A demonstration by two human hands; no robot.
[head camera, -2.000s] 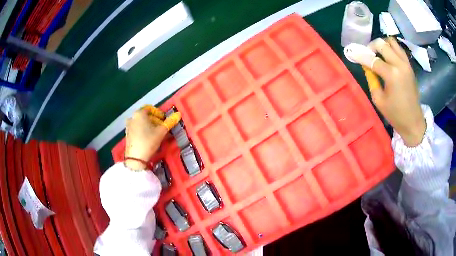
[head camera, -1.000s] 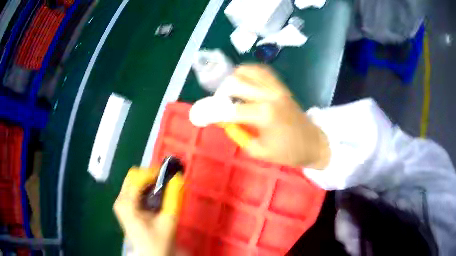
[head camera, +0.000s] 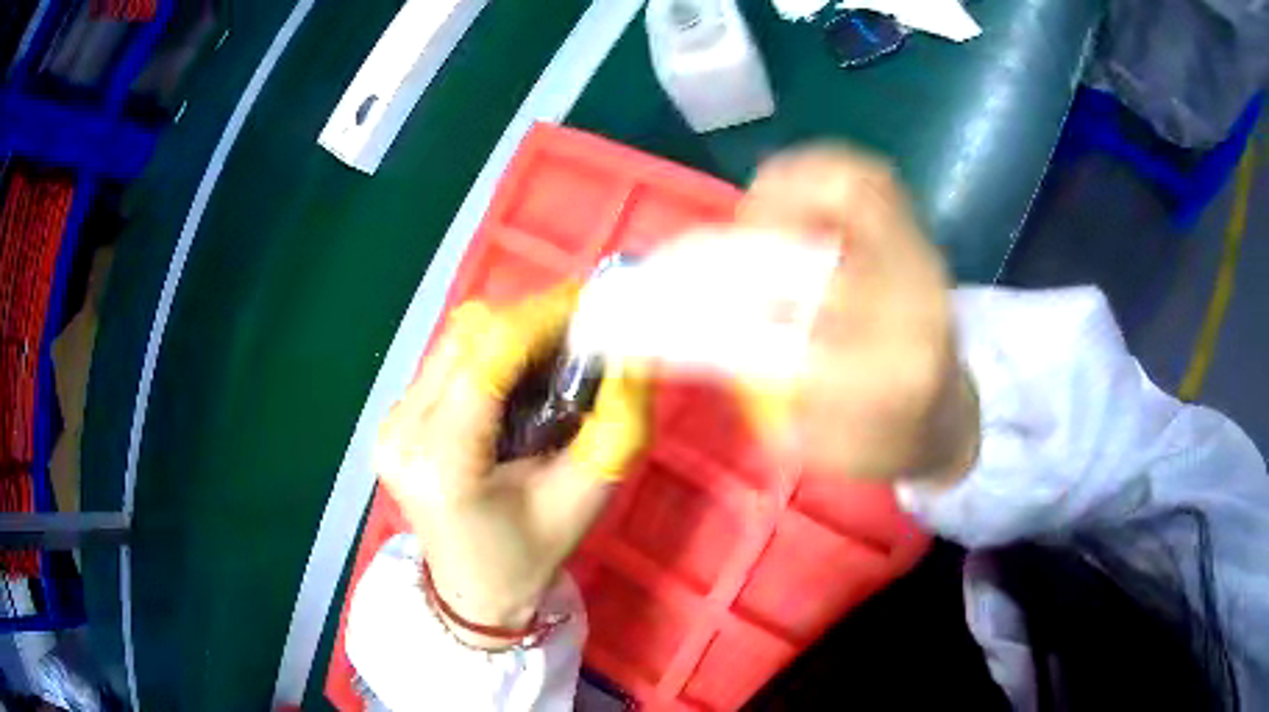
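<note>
My left hand, with yellow-orange finger cots, holds a dark glossy device housing between finger and thumb above the red tray. My right hand is blurred. It holds a white wipe over its fingertips, and the wipe is at the upper end of the housing. The wipe hides where it meets the housing. Square pockets of the tray show around and below the hands.
A white translucent bottle stands beyond the tray. A dark part and white scraps lie right of it. A long white box lies on the green belt. A blue rack with red trays stands at the far left.
My left hand has picked the housing up from the tray's left side. My right hand has come from beside the bottle to the housing with the wipe. The view has turned.
</note>
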